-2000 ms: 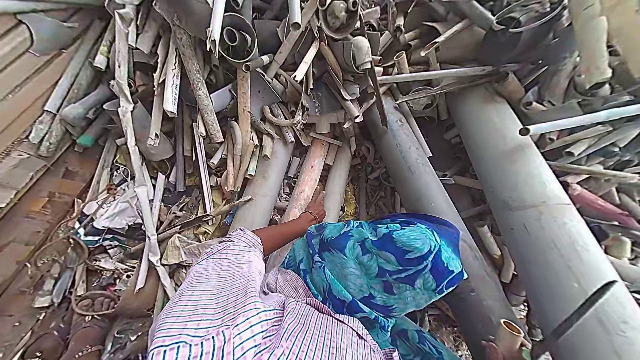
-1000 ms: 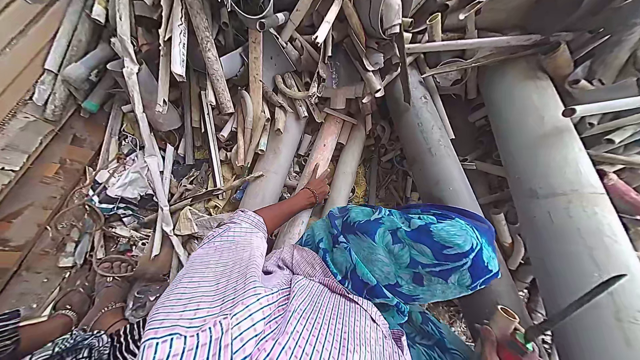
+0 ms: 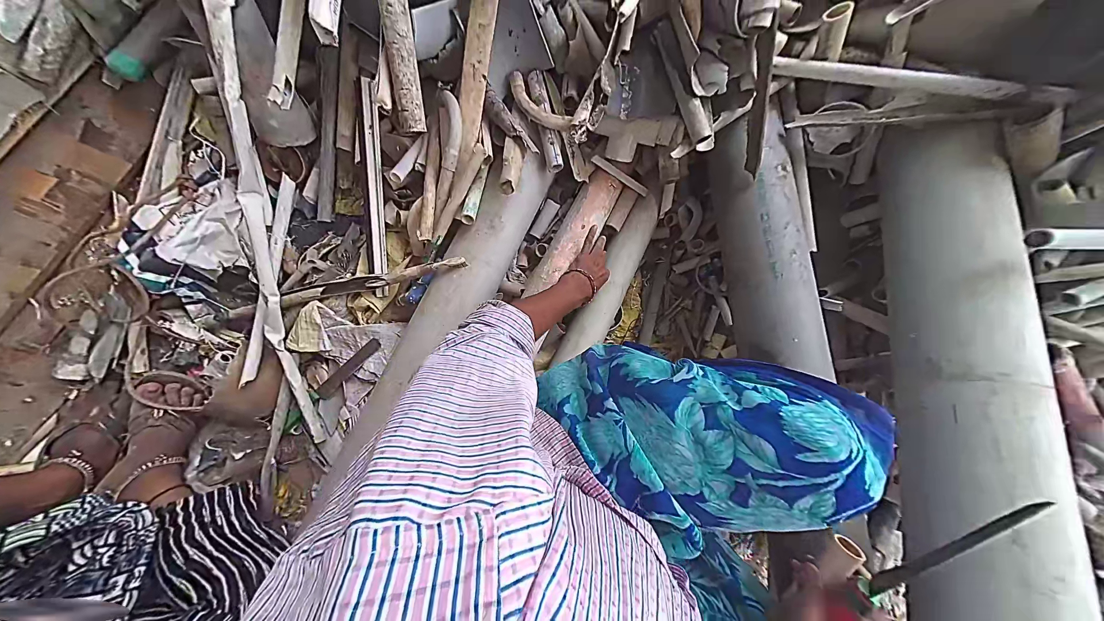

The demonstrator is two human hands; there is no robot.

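Note:
My left hand [image 3: 589, 267], with a bangle at the wrist, lies with spread fingers on a pinkish, weathered pipe [image 3: 580, 226]. A grey pipe [image 3: 623, 267] runs just right of it, and a thicker grey pipe [image 3: 487, 246] to its left. At the bottom right edge my right hand [image 3: 818, 593] is blurred and partly cut off; it grips a knife with a long dark blade [image 3: 966, 545], its handle mostly hidden. The blade points up and right across a large grey pipe [image 3: 975, 345]. A short, open-ended pipe piece [image 3: 841, 556] is beside that hand.
Broken pipes and strips heap up ahead, with a grey tee fitting [image 3: 634, 134] among them. Another wide grey pipe [image 3: 768, 250] runs between my hands. Another person's sandalled feet [image 3: 155, 453] are at the left, near plastic scraps [image 3: 203, 228] and a long split strip [image 3: 259, 207].
The knife blade, not visible in the oldest frame, now shows at the bottom right. Another person's feet have come into view at the left. My left hand stays on the pinkish pipe.

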